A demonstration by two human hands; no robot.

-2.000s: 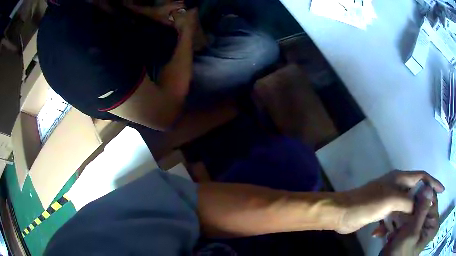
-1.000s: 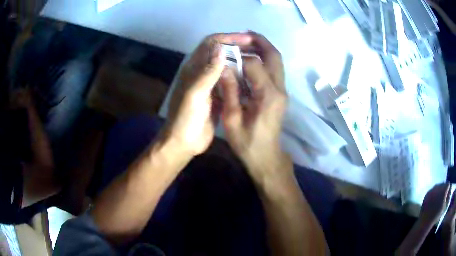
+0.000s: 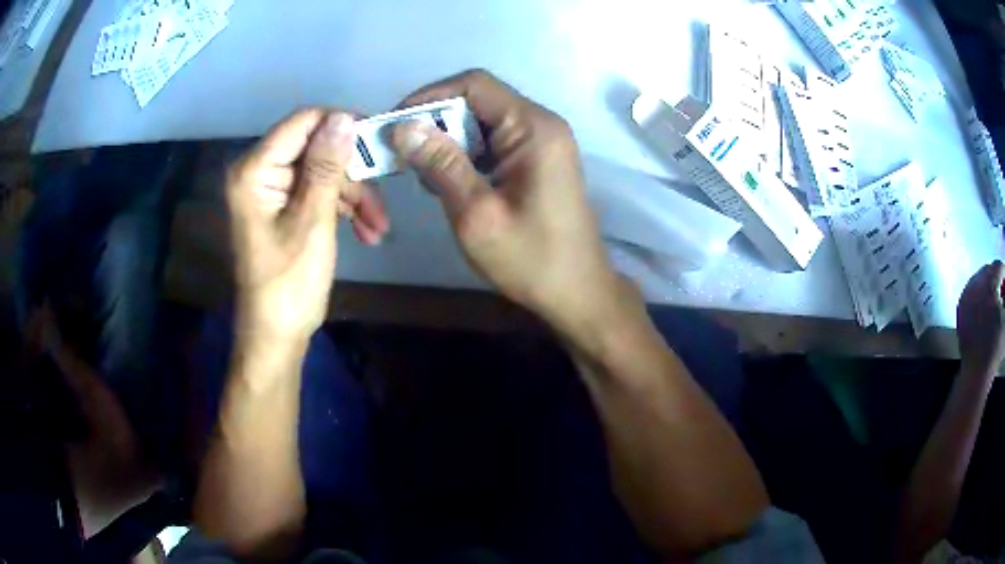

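A small white piece with short black bars (image 3: 381, 147), perhaps a folded carton or label strip, is held level above the table's front edge. My left hand (image 3: 289, 209) pinches its left end between thumb and fingers. My right hand (image 3: 501, 182) grips its right end, the thumb lying on the printed face. The fingers behind it are partly hidden.
A white printed carton (image 3: 738, 182) lies right of my hands beside crumpled white sheets (image 3: 661, 215). Label sheets (image 3: 898, 248) lie at the right, others (image 3: 160, 44) at the back left. Other people's arms show at the right (image 3: 975, 364) and left (image 3: 94, 413) edges.
The view has swung from the left side back to the table. My hands were cupped together around a white piece; now they are apart, holding it stretched between them, its printed face showing.
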